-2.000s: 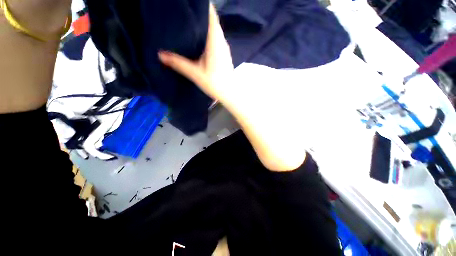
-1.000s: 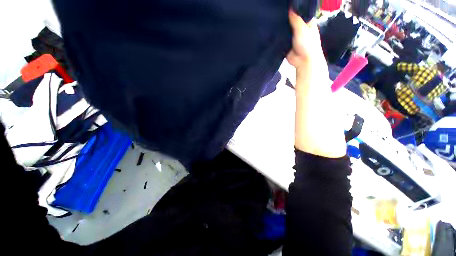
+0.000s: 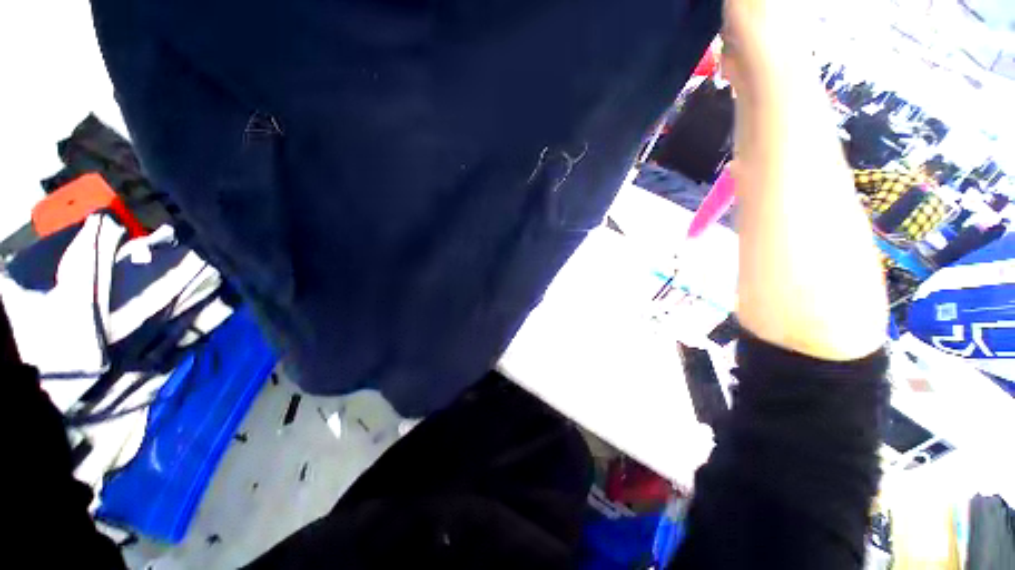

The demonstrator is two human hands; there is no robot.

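A large navy garment piece (image 3: 412, 200) hangs spread out in front of me and fills the upper middle of the view. Pale loose thread tails show on its surface. My right hand (image 3: 743, 39) is at its upper right edge, holding it; the hand is blurred by glare and partly cut off by the top of the picture. My left hand is not in view; only a black sleeve shows at the left edge. The top of the garment is cut off.
A white sewing table (image 3: 607, 345) lies behind the cloth. White garments with dark piping (image 3: 78, 301), a blue crate (image 3: 189, 423) and an orange-red object (image 3: 78, 204) are at left. A magenta cone (image 3: 712, 204) and a blue-white printed bag (image 3: 968, 301) are at right.
The navy piece has been lifted from the left side and opened out wide before me. My right hand has moved up and right with its edge. My left arm has gone mostly out of view.
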